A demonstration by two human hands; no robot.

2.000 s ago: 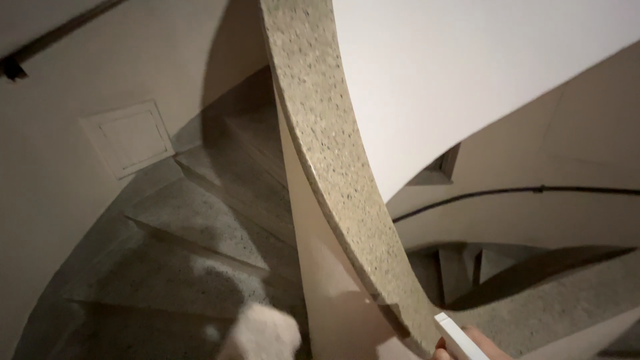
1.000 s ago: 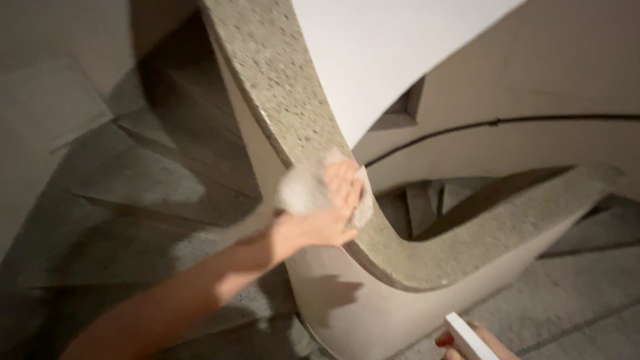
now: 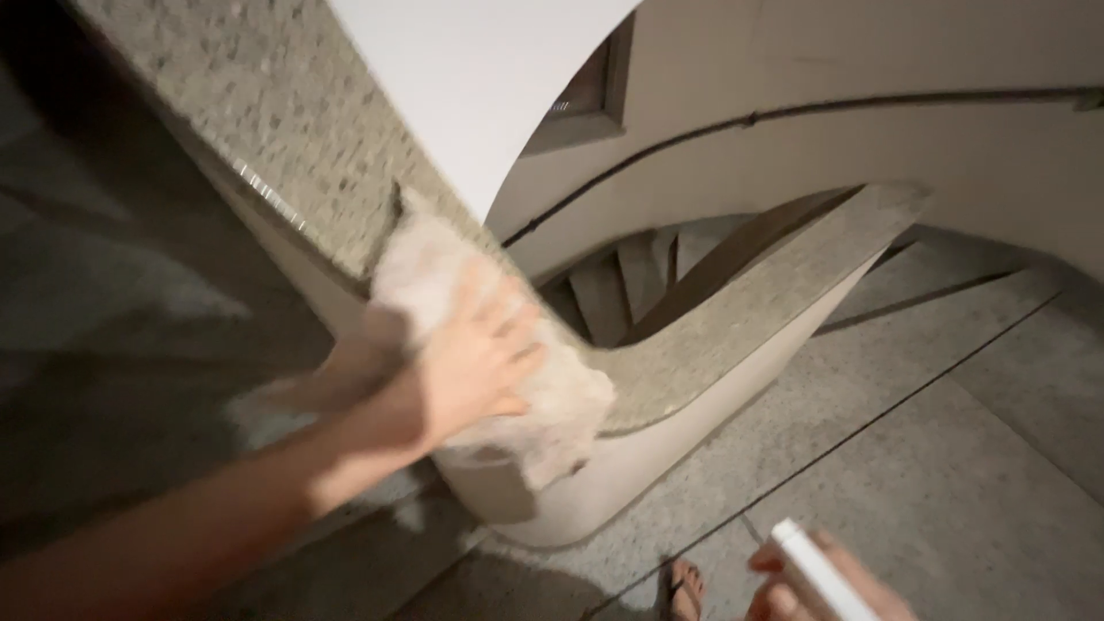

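Note:
My left hand (image 3: pixel 487 358) lies spread and flat on a pale cloth (image 3: pixel 431 259), pressing it onto the speckled stone coping (image 3: pixel 285 112) of a curved stair parapet. Part of the cloth hangs over the coping's edge against the pale side wall. At the bottom right, my right hand (image 3: pixel 828 578) is closed around a white object (image 3: pixel 824 573), which looks like a spray bottle's head; its lower part is out of frame. This hand is apart from the parapet, above the tiled floor.
The parapet bends and runs on to the upper right. A dark handrail (image 3: pixel 750 118) follows the curved wall behind it. Winding steps (image 3: pixel 612 285) show through the gap, with dark steps at left. A foot in a sandal (image 3: pixel 686 586) stands on the floor tiles (image 3: pixel 906 448).
My left hand, seen one second ago with the cloth bunched higher on the coping, has moved down along it toward the bend. The cloth is now spread wider. The view has shifted.

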